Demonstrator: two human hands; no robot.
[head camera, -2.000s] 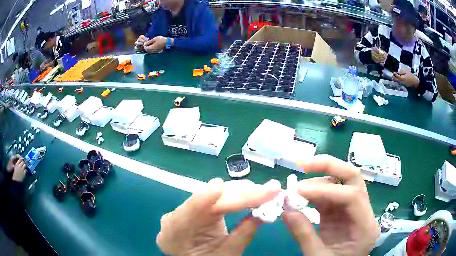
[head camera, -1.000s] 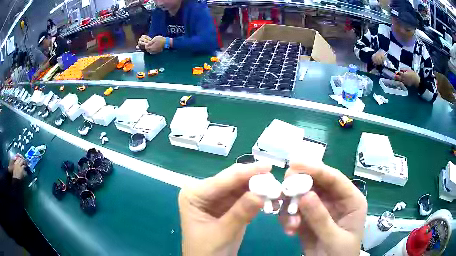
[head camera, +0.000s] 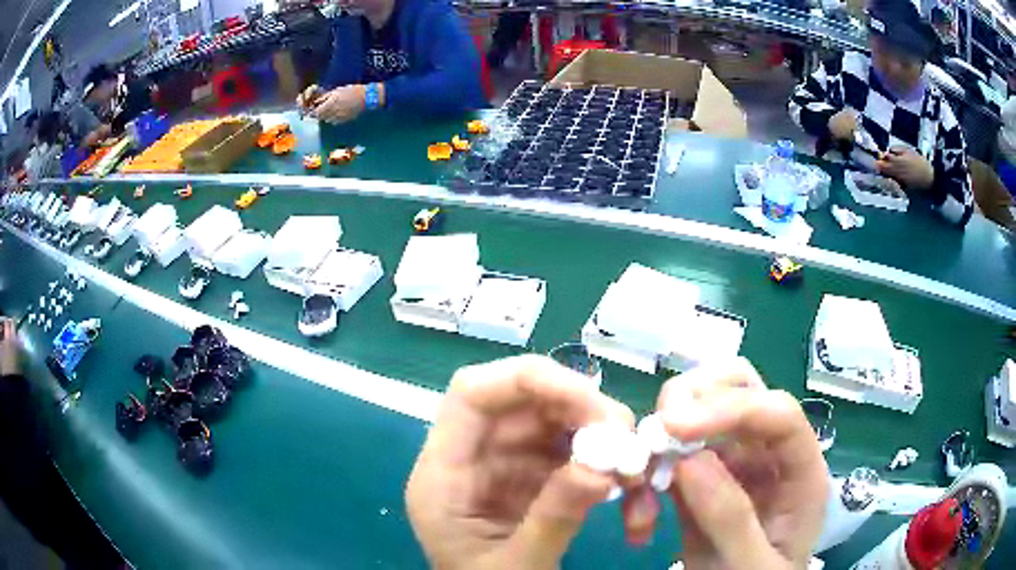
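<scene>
My left hand (head camera: 490, 473) holds a white earbud (head camera: 607, 448) between thumb and fingers, with its rounded head showing. My right hand (head camera: 746, 462) holds another white earbud (head camera: 662, 451) close beside it; fingers cover part of it. The two earbuds are almost or just touching; I cannot tell which. Both hands are held up over the near worktop and the belt edge. Behind them, white gift boxes (head camera: 437, 284) stand on the green belt, and a charging case (head camera: 318, 315) lies near one box. Another case is partly hidden behind my left hand.
Black cases (head camera: 195, 390) are heaped at left on the near worktop. A red-capped bottle (head camera: 934, 532) and a metallic-topped bottle (head camera: 859, 488) stand at lower right. Across the belt are a black tray (head camera: 579, 145), orange pieces (head camera: 440, 150), a plastic bottle (head camera: 780, 184) and two seated workers.
The boxes and cases on the belt have shifted right. My hands have brought the earbuds up, then turned them, so their heads and stems show at another angle.
</scene>
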